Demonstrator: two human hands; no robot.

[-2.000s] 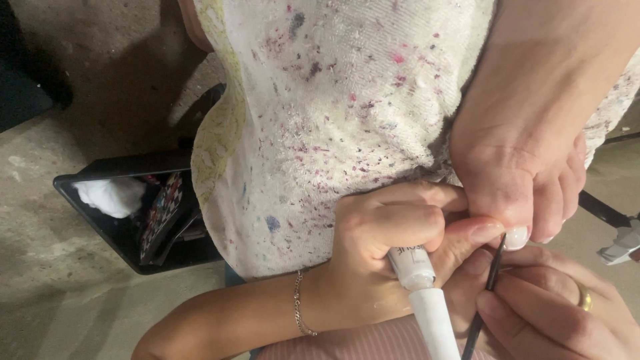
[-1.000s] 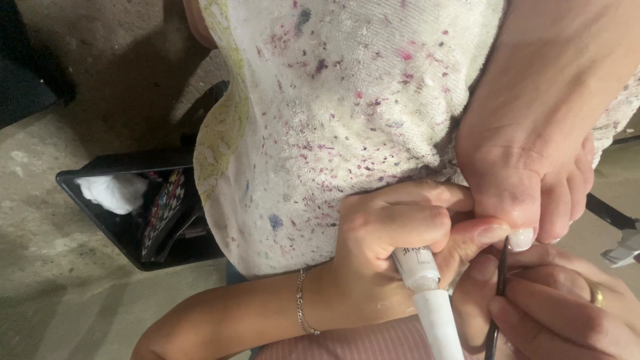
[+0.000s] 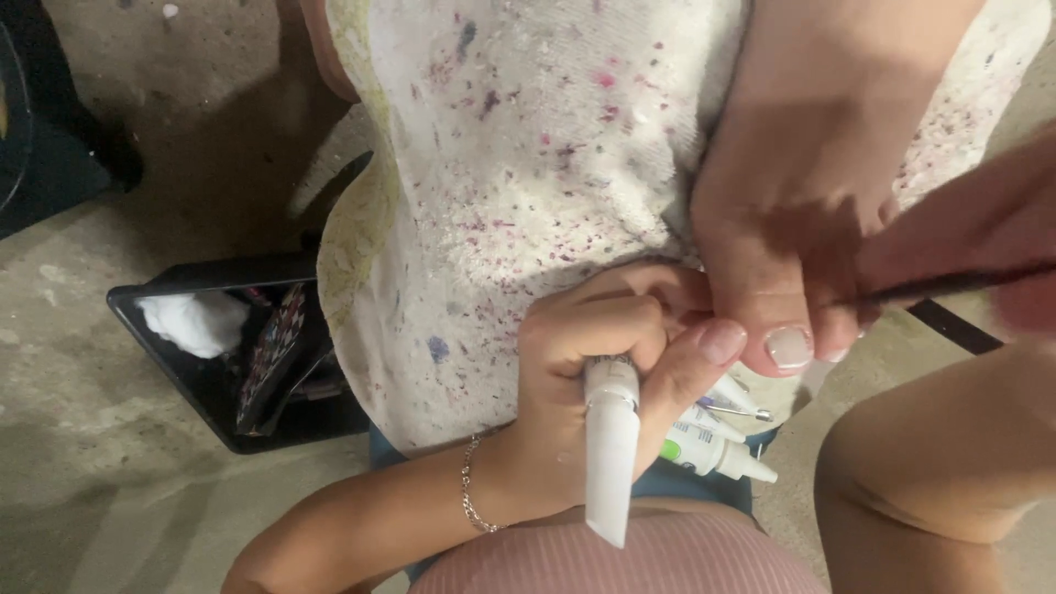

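Note:
My left hand [image 3: 610,355], with a chain bracelet at the wrist, is closed around a white tube with a long tapered cap [image 3: 612,462], which points down. Its thumb lies against the big toe of another person's foot [image 3: 759,239]. The big toenail [image 3: 788,346] is coated pale white and glossy. My right hand [image 3: 965,223] is blurred at the right edge, raised over the smaller toes, and holds a thin dark stick-like tool [image 3: 949,287]; its tip is too blurred to make out. The foot rests on a white towel [image 3: 528,181] speckled with pink and dark stains.
Below the toes lie a white bottle with a nozzle [image 3: 718,458], other white tubes and a thin metal tool [image 3: 734,410]. At the left, a black tray [image 3: 190,404] on the concrete floor holds white cotton [image 3: 194,322] and a checkered item [image 3: 272,355].
My right hand has moved up and to the right with the dark tool, away from the big toenail. The bottle and tubes below the toes now show. My left hand keeps its hold.

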